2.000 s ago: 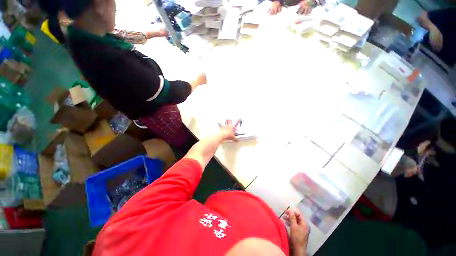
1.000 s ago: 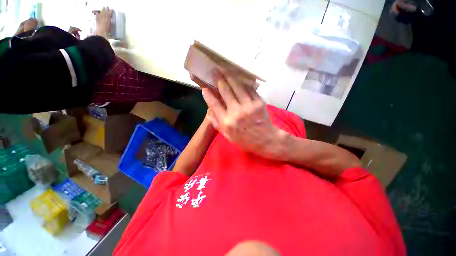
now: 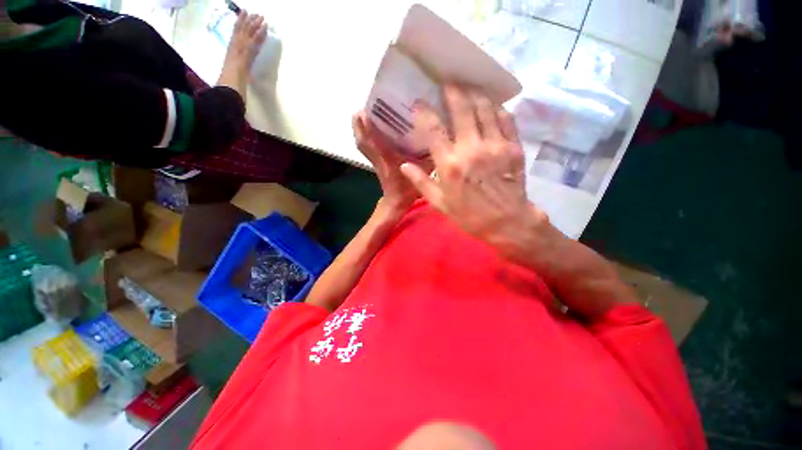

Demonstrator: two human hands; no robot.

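A folding carton (image 3: pixel 400 75), pale and pinkish with dark bars on its face, is held up over the table edge in front of my red shirt. A wide plain panel or flap stands out at its upper right. My left hand (image 3: pixel 383 165) grips the carton's lower left side from below, its fingers partly hidden. My right hand (image 3: pixel 482 167) lies across the carton's right part, fingers spread over the face and flap. Whether anything is inside the carton cannot be seen.
The pale table (image 3: pixel 303 110) carries a glossy clear-bag bundle (image 3: pixel 572 114) at right. A coworker's hand (image 3: pixel 246 39) rests on it at upper left. A blue crate (image 3: pixel 230 286) with dark shiny pieces, brown boxes (image 3: pixel 145 272) and yellow packs (image 3: pixel 69 365) are at left.
Two seconds ago my hands were apart; now both are at the carton. Since one second ago the carton has turned, showing its barred face and a spread panel, and my right hand moved rightward.
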